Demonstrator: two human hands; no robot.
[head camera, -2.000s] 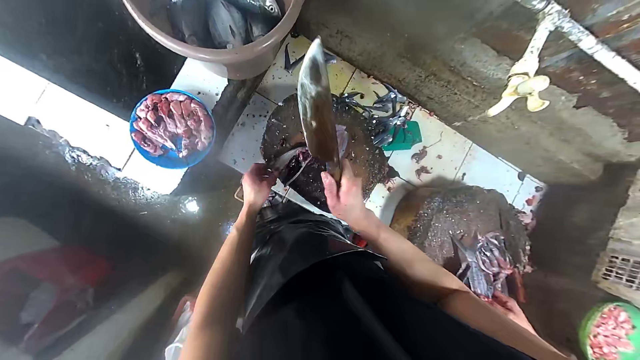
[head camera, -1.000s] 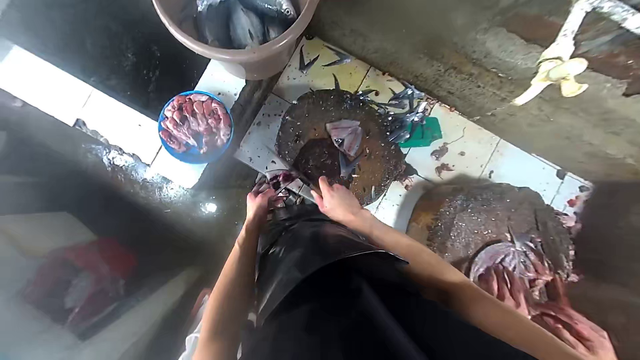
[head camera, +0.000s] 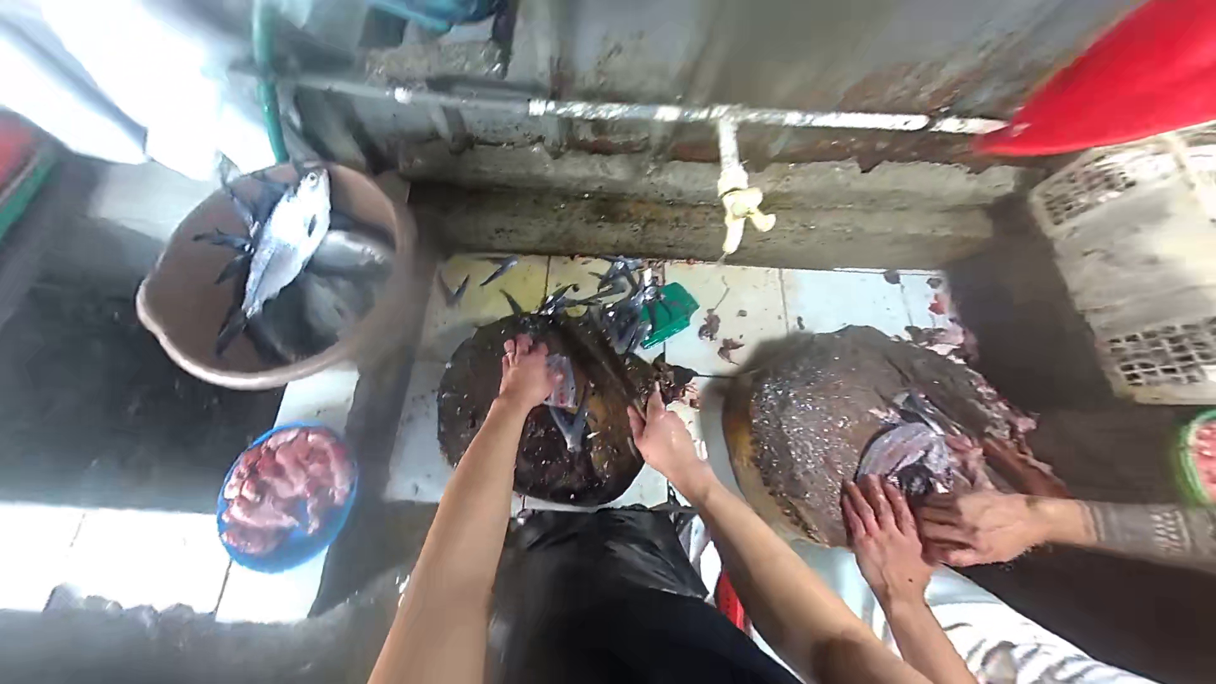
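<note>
My left hand (head camera: 527, 372) is on the left round chopping block (head camera: 494, 437), its fingers curled at the edge of a cut fish piece (head camera: 562, 382). A fish tail (head camera: 572, 427) lies just below that piece. My right hand (head camera: 665, 442) grips a cleaver (head camera: 603, 356) at the block's right side; its dark, blurred blade slants up and left across the block, beyond the fish piece. Cut fins and tails (head camera: 622, 309) lie behind the block, beside a green plastic piece (head camera: 670, 313).
A basin (head camera: 152, 309) with whole fish stands at the left, above a blue-rimmed bowl of fish pieces (head camera: 285, 489). A co-worker's hands (head camera: 978, 522) handle fish on the right block (head camera: 807, 427). A tap (head camera: 741, 209) juts from the wall; a plastic crate (head camera: 1140, 275) is at the far right.
My left hand has moved from the block's near edge onto the block, beside the fish piece. The cleaver, raised two seconds ago, is now low over the block. The view has shifted up.
</note>
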